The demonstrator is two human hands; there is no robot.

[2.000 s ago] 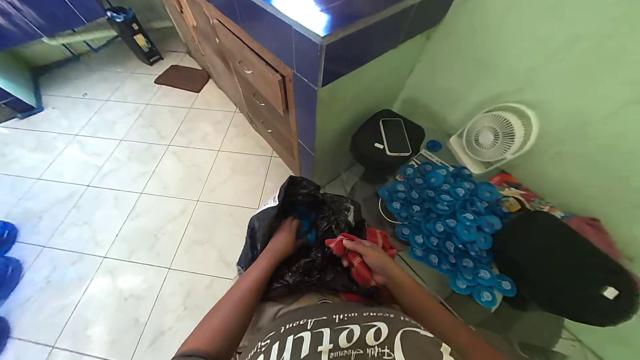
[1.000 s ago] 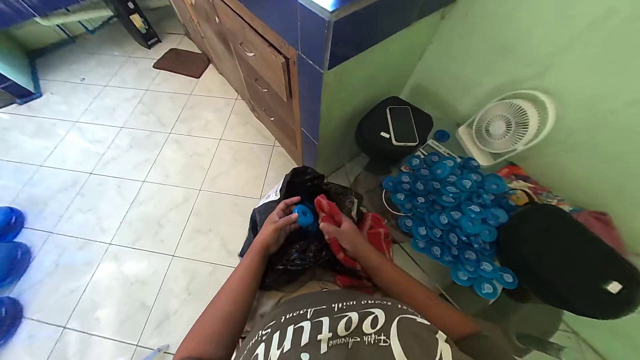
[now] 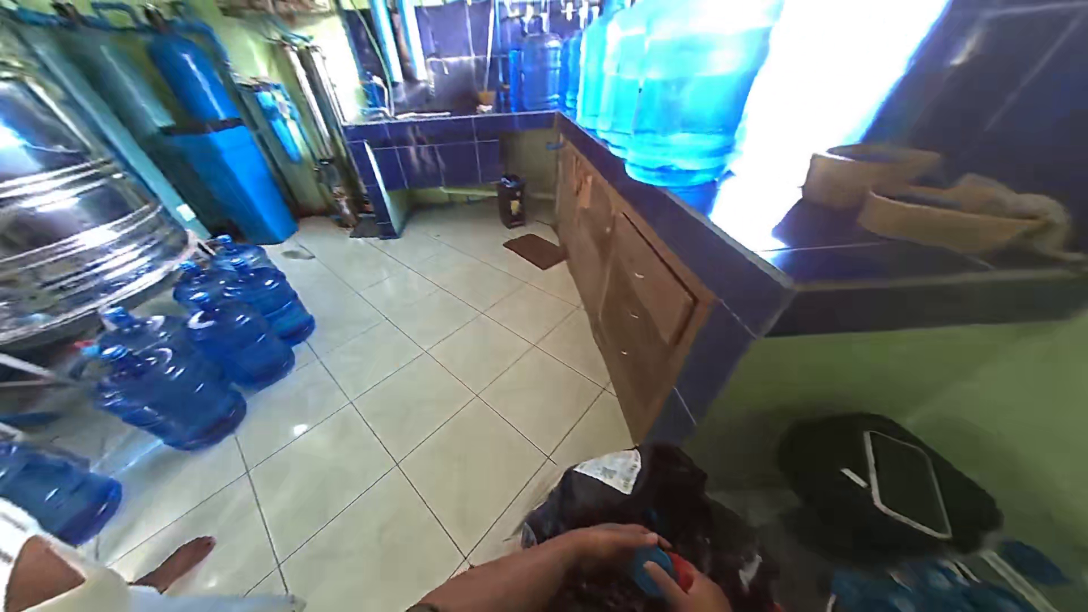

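At the bottom of the head view, my left hand (image 3: 608, 544) and my right hand (image 3: 693, 591) meet over a black plastic bag (image 3: 671, 480). Between them is a round blue plastic cap (image 3: 653, 571), which the fingers of both hands touch. A bit of red cloth (image 3: 682, 571) shows beside the cap at my right hand. Lower right, partly cut off by the frame edge, lies the pile of blue caps (image 3: 918, 588).
A phone (image 3: 908, 484) lies on a black stool (image 3: 807, 463) at right. Several blue water jugs (image 3: 170, 391) stand on the floor at left. A person's bare foot (image 3: 178, 563) is lower left. A tiled counter (image 3: 748, 280) with wooden drawers rises ahead.
The view has swung up and left, bringing the jugs and counter top into sight. My right hand has come to the blue cap that my left hand held apart a second ago.
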